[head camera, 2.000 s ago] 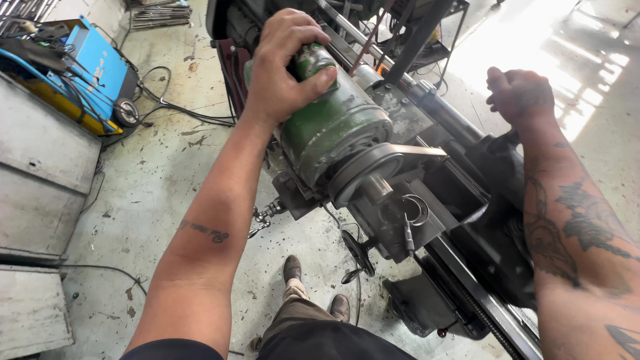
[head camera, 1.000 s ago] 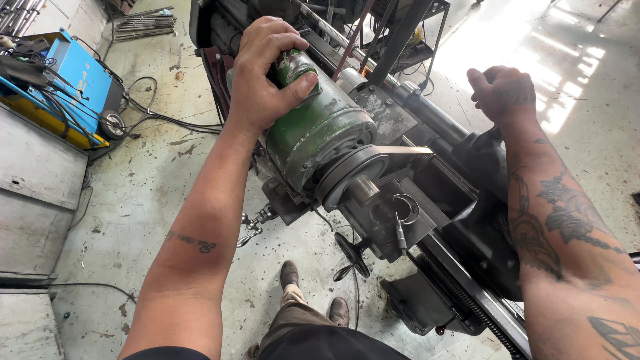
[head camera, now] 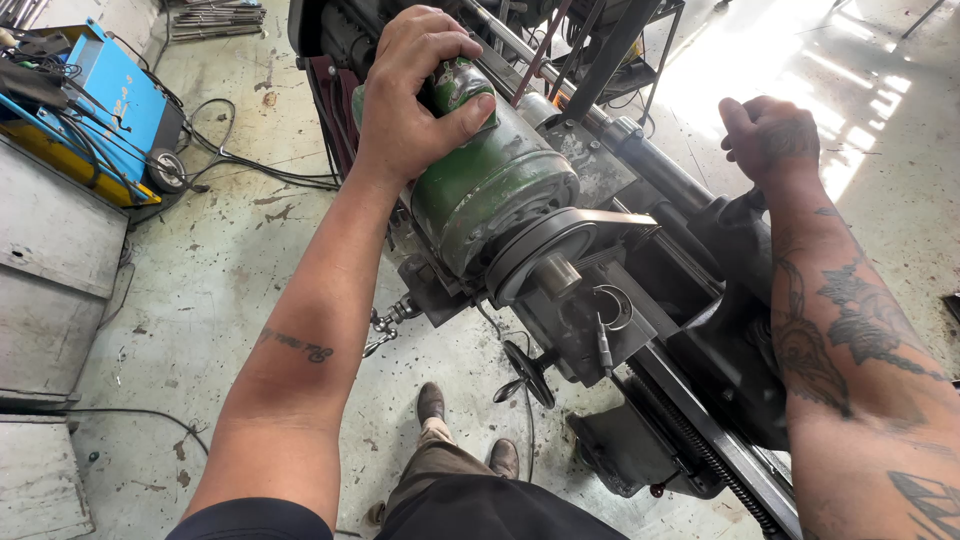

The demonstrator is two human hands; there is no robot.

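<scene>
A green electric motor (head camera: 487, 187) sits across a lathe. My left hand (head camera: 420, 90) grips the green box (head camera: 459, 94) on top of its housing, thumb toward me. At the motor's near end a belt runs over a pulley (head camera: 544, 251) with a bare metal shaft end. Just below, a micrometer (head camera: 606, 330) lies on a flat metal plate. My right hand (head camera: 769, 139) is at the right, fingers curled, by the dark tailstock (head camera: 739, 232); whether it touches a lever there is hidden.
A handwheel (head camera: 529, 373) and a ball-handled crank (head camera: 384, 324) stick out from the lathe's near side. A blue and yellow wheeled machine (head camera: 112, 97) with cables on the floor stands at the left, beside grey cabinets (head camera: 52, 247). Metal rods (head camera: 217, 21) lie behind it.
</scene>
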